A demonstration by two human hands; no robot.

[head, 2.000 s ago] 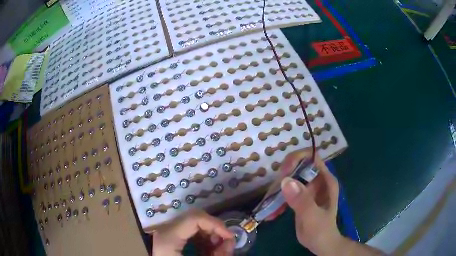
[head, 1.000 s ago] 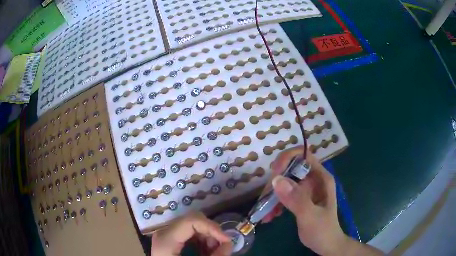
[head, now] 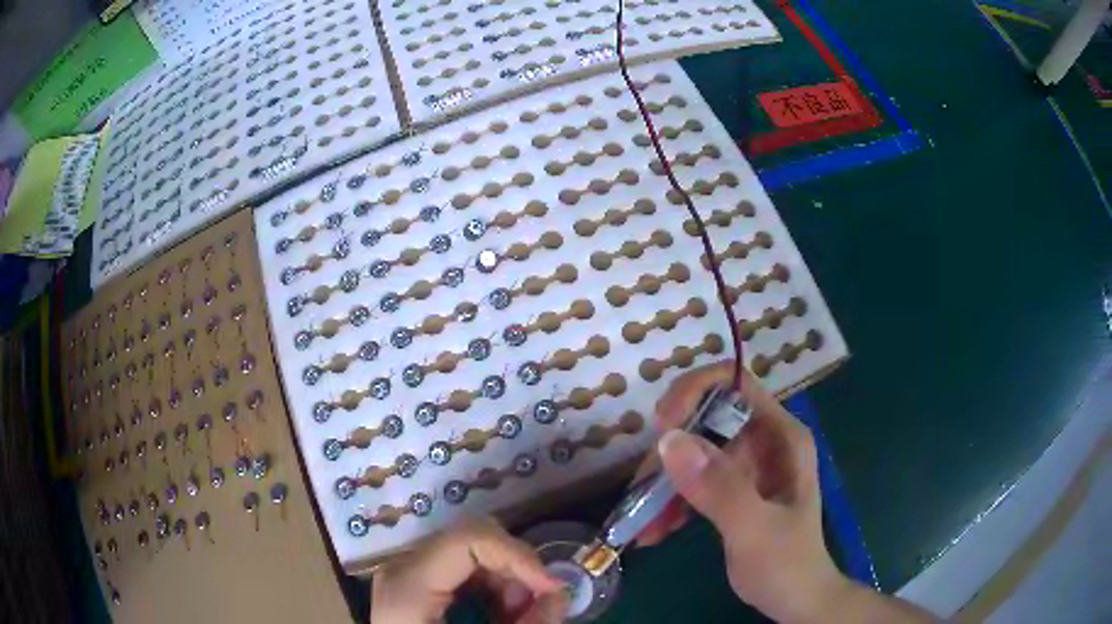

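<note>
My right hand (head: 744, 488) grips a grey-white corded hand tool (head: 643, 500). The tool's brass-gold tip is at the round fixture (head: 606, 594), near its white centre. A thin dark red cord (head: 683, 195) runs up from the tool's rear across the white component tray (head: 488, 180). My left hand (head: 470, 573) has its fingertips at the fixture's white centre; whether they pinch a small part is hidden. The white tray has dumbbell-shaped cut-outs; the left columns hold small round silver-grey components (head: 333, 449), and the right ones show brown.
A brown tray (head: 232, 573) with small parts on leads lies left of the white tray. Two more white trays (head: 244, 134) lie behind. A red label (head: 817, 105) and blue tape (head: 841, 160) are on the green mat (head: 951, 317). Green and yellow papers are at the far left.
The tool and my right hand have moved slightly left since the first frame, and the cord has shifted left with them. My left hand stays at the fixture.
</note>
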